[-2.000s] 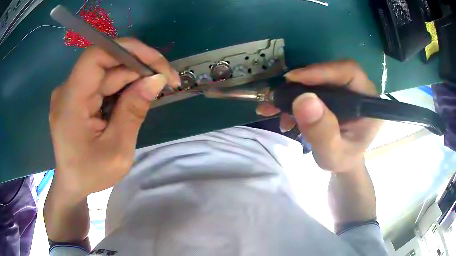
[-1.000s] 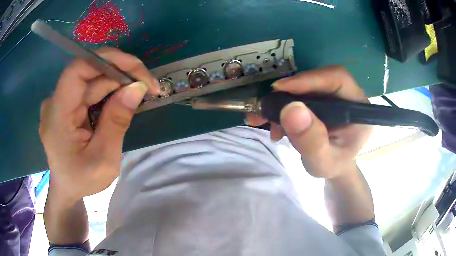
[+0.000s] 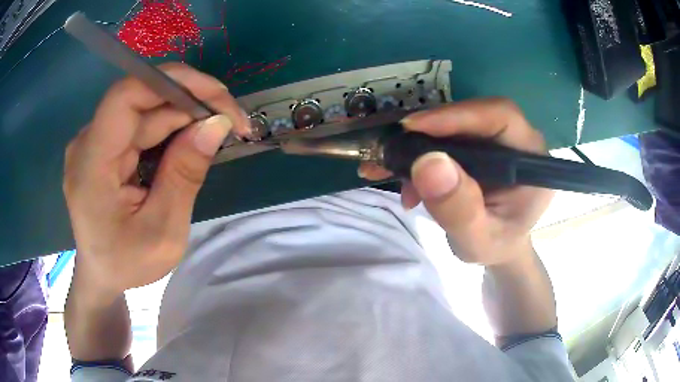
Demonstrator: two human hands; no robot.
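Note:
My left hand (image 3: 153,171) holds grey tweezers (image 3: 134,63) like a pen, their tips down at the circuit board strip (image 3: 406,78). The strip lies slanted on the green mat, its left part hidden under my left hand. Round metal components (image 3: 306,113) sit in a row on it. My right hand (image 3: 477,179) grips the black handle of the soldering iron (image 3: 339,149). The iron's tip is at the strip's near edge, just right of the tweezer tips. Whether the tweezers hold a wire, I cannot tell.
A pile of red wires (image 3: 158,28) lies behind my left hand, with loose ones (image 3: 257,69) beside it. A white stick (image 3: 485,7) lies at the back. The black iron stand (image 3: 596,45) and a yellow sponge piece (image 3: 647,71) are at the right. The mat's near edge borders my shirt.
Since one second ago, the strip shows slightly further right and the iron's tip has come up to its near edge. Compared with two seconds ago, more of the strip shows beside my left hand.

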